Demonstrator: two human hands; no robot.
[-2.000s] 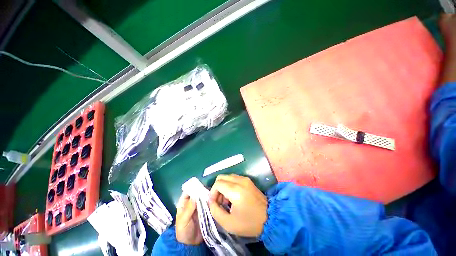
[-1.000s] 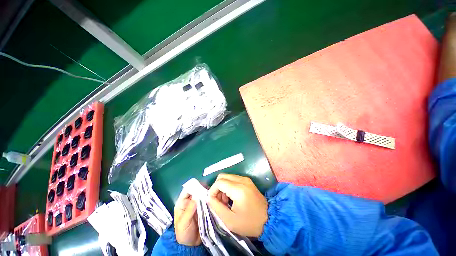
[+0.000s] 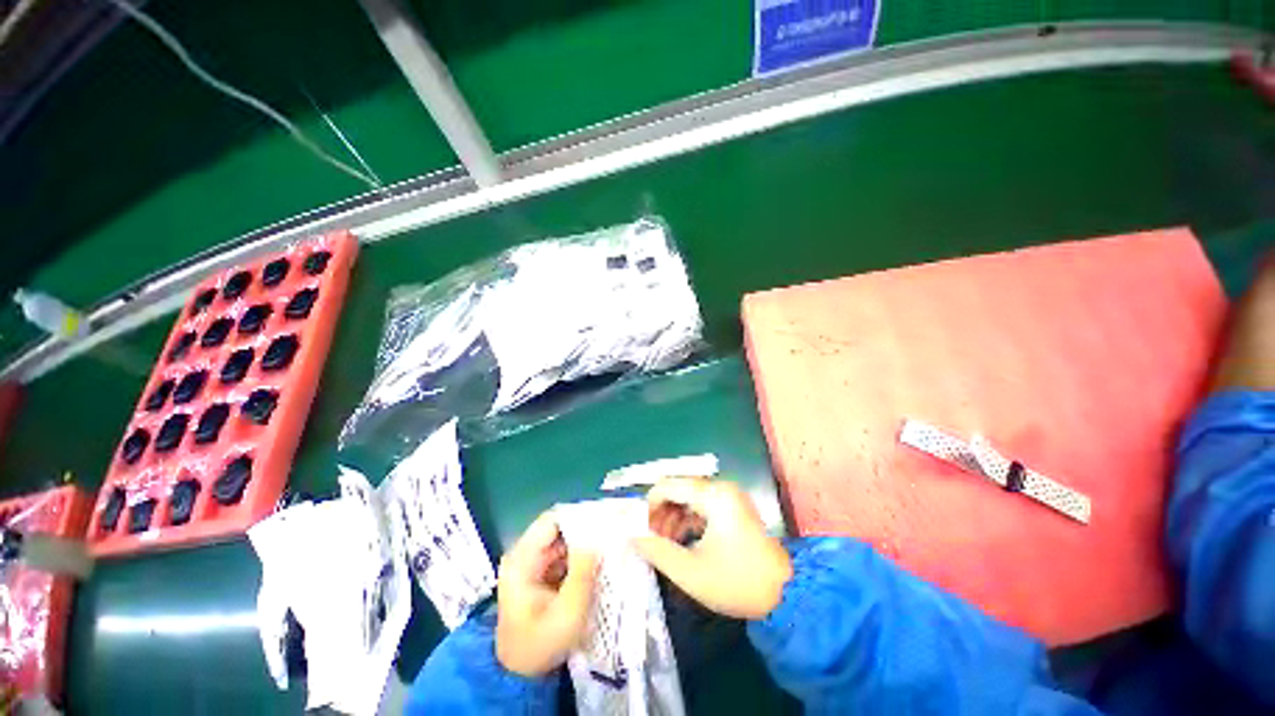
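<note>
My left hand (image 3: pixel 543 595) and my right hand (image 3: pixel 724 548) both grip the top end of a white strip bundle (image 3: pixel 618 616), which hangs down between them with some dark print low on it. A single narrow white strip (image 3: pixel 661 471) lies on the green bench just beyond my right hand. Spare white strip sheets (image 3: pixel 329 595) lie fanned on the bench left of my left hand, with another small stack (image 3: pixel 436 525) beside them. How many layers are in the held bundle cannot be told.
A clear bag (image 3: pixel 594 311) of white strips lies at the back centre. A red-orange slab (image 3: pixel 853 364) at right bears a dotted strap (image 3: pixel 1056 495) with a black band. A filled tray (image 3: pixel 287 431) of black units stands left. Another person's blue sleeve (image 3: pixel 1230 490) is at the right edge.
The view has tilted and turned, now showing a blue sign at the back. My hands have moved apart at the bundle's top, and its flat white face now shows between them.
</note>
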